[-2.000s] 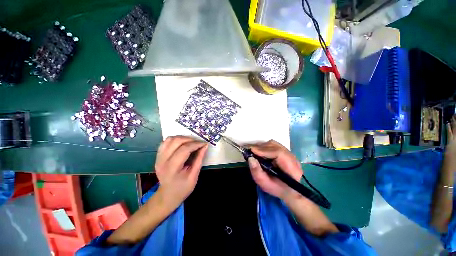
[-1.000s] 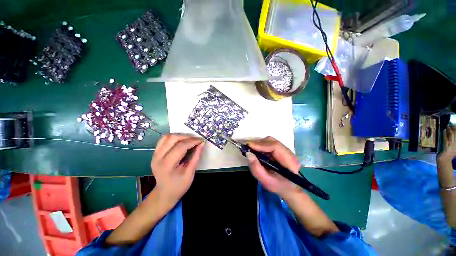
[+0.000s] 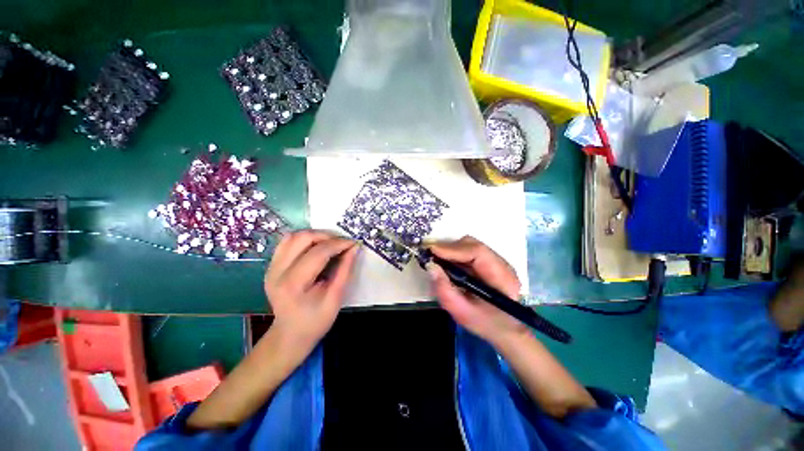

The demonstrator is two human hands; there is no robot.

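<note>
A dark square component panel [image 3: 393, 211], covered with silver parts, lies tilted on the cream work board [image 3: 487, 211]. My right hand [image 3: 476, 286] holds the black soldering iron [image 3: 502, 304] like a pen. Its thin tip reaches over the panel's near part; the exact contact point is too small to tell. My left hand [image 3: 310, 277] is at the panel's near left edge, thumb and fingertips pinched on thin solder wire [image 3: 181, 250]. The wire runs from the solder reel [image 3: 31, 231] at the left. A pile of small white-topped components with dark red bits [image 3: 219, 207] lies left of the board.
A translucent hood [image 3: 401, 97] stands just behind the panel. Behind right are a round pot [image 3: 539, 145], yellow tray [image 3: 487, 44], red-and-black lead and blue ribbed box [image 3: 674, 198]. More dark panels [image 3: 273, 81] lie back left. Red bin [image 3: 101, 339] is below left; another person's arm is at right.
The bench scene has shifted right and slightly down in view. The iron tip has moved left and farther in over the panel. My left hand stays pinched near its edge.
</note>
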